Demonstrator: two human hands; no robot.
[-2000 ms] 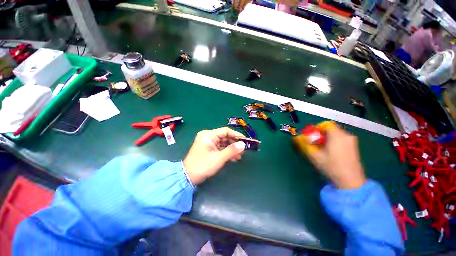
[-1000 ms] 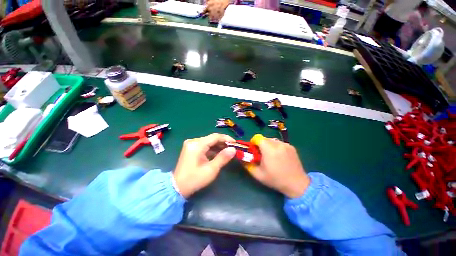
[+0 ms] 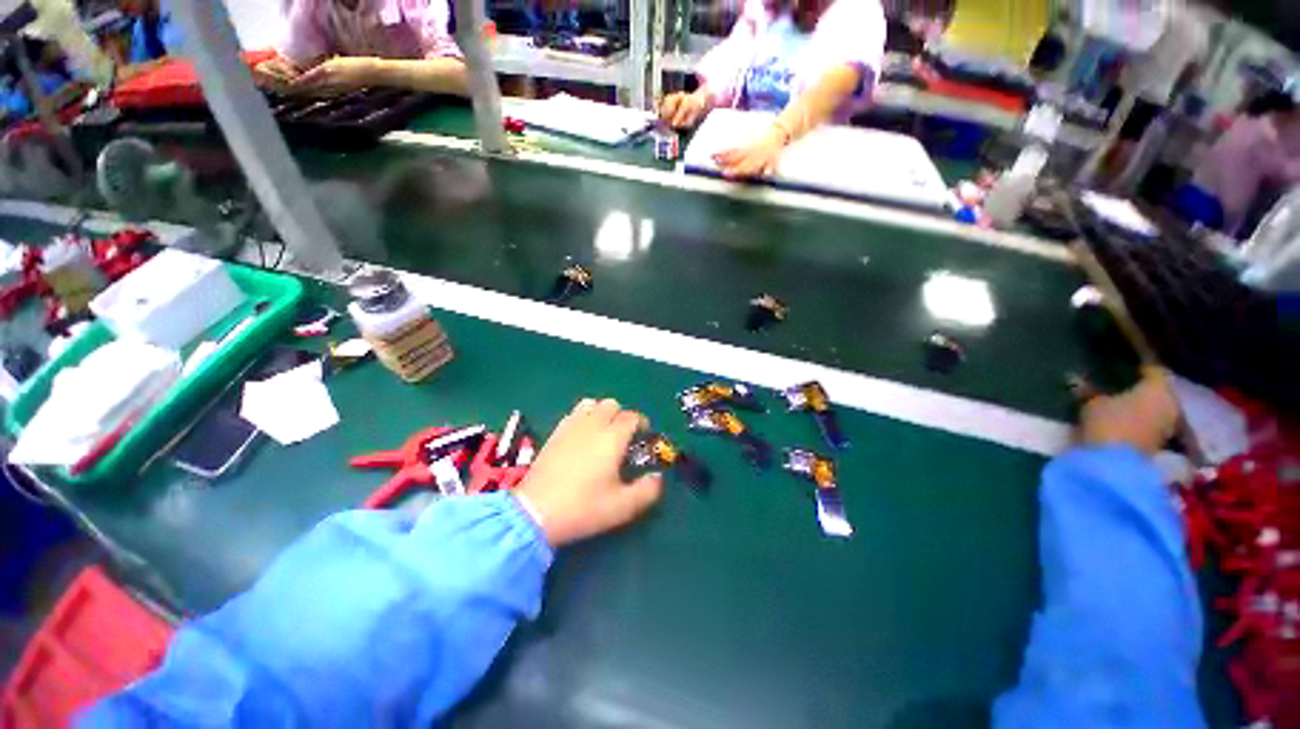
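Note:
Several flex-cable modules (image 3: 720, 420) with orange ribbons and dark tabs lie in a loose group on the green bench. My left hand (image 3: 587, 473) is over the leftmost module (image 3: 656, 456), fingers at its edge; whether it grips it is unclear. Two red spring clamps (image 3: 421, 463) lie left of my left hand, each with a small dark and silvery strip in its jaws; one is partly behind the hand. My right hand (image 3: 1131, 416) is far right, at the upper edge of the red clamp pile (image 3: 1262, 548); its fingers are blurred.
A bottle (image 3: 402, 331) stands at the left, beside white paper (image 3: 290, 400), a phone (image 3: 221, 436) and a green tray (image 3: 271, 306). Modules lie on the dark conveyor (image 3: 471, 235) beyond the pale strip. Two people sit opposite. A black rack (image 3: 1169, 285) stands at right.
The clamp that was in my right hand now lies with a strip beside the first clamp. My right hand has moved far right to the pile. My left hand has moved to the leftmost module.

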